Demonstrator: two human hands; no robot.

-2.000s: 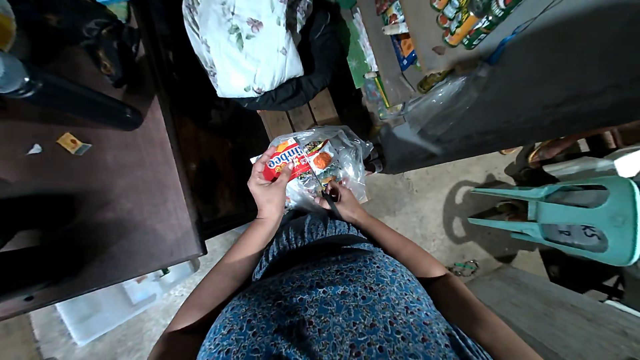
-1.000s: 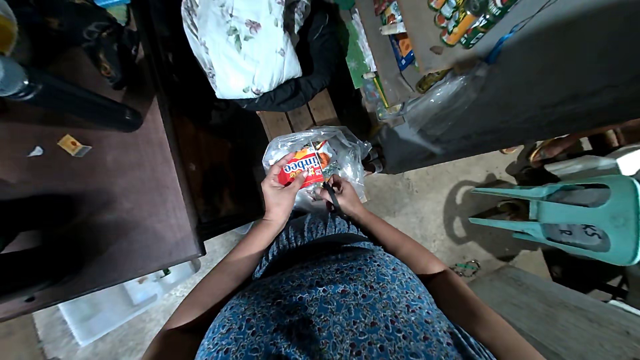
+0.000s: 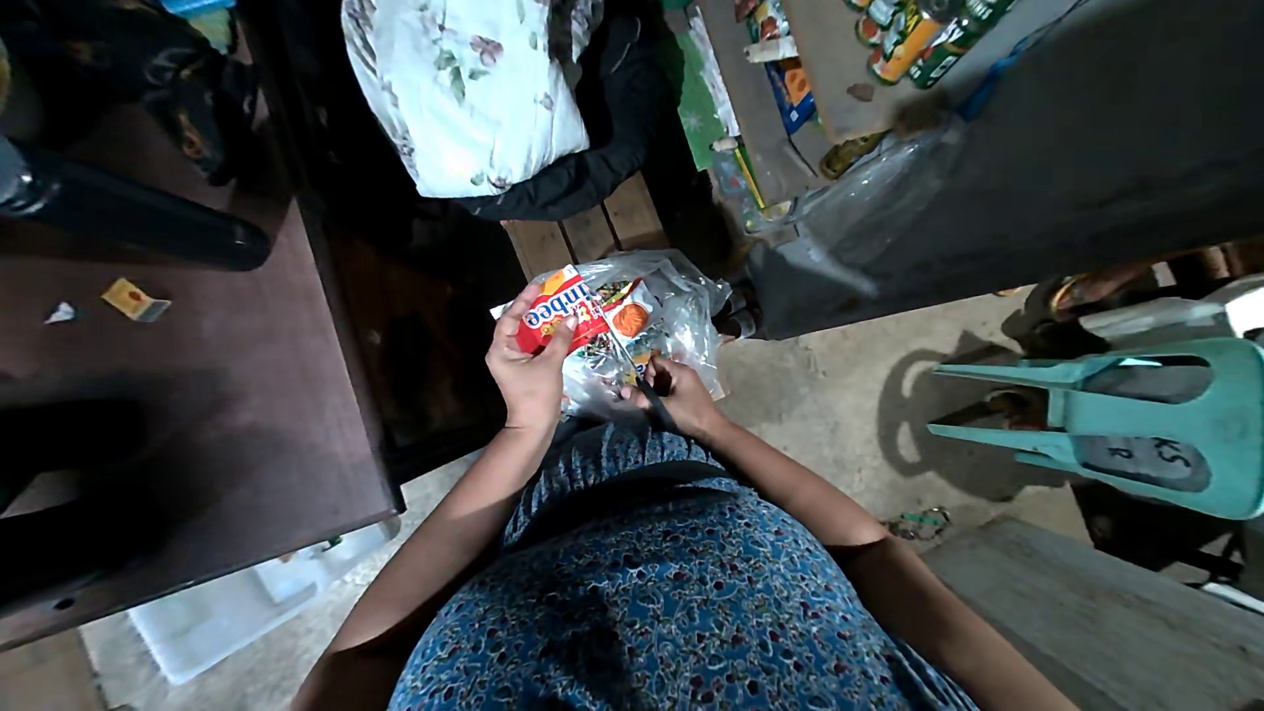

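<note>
My left hand (image 3: 533, 360) grips a red and yellow printed snack wrapper (image 3: 561, 314) between thumb and fingers. In my right hand (image 3: 679, 393) is a pair of scissors (image 3: 647, 390) with dark handles, its blades pointing up and left to the right edge of the wrapper. Whether the blades are apart is too small to tell. Beneath both hands lies a clear plastic bag (image 3: 696, 296) at my lap, with colourful wrapper pieces (image 3: 630, 318) in or on it.
At the left stands a dark brown table (image 3: 217, 395) with a black cylinder (image 3: 138, 212) and a small yellow packet (image 3: 135, 299). Floral white cloth (image 3: 484, 89) lies ahead on a wooden slatted seat (image 3: 583, 232). A green plastic chair (image 3: 1145, 425) is at the right.
The red wrapper, held more upright by my left hand two seconds ago, has shifted and tilted slightly. My right hand has stayed near its right side with the scissors.
</note>
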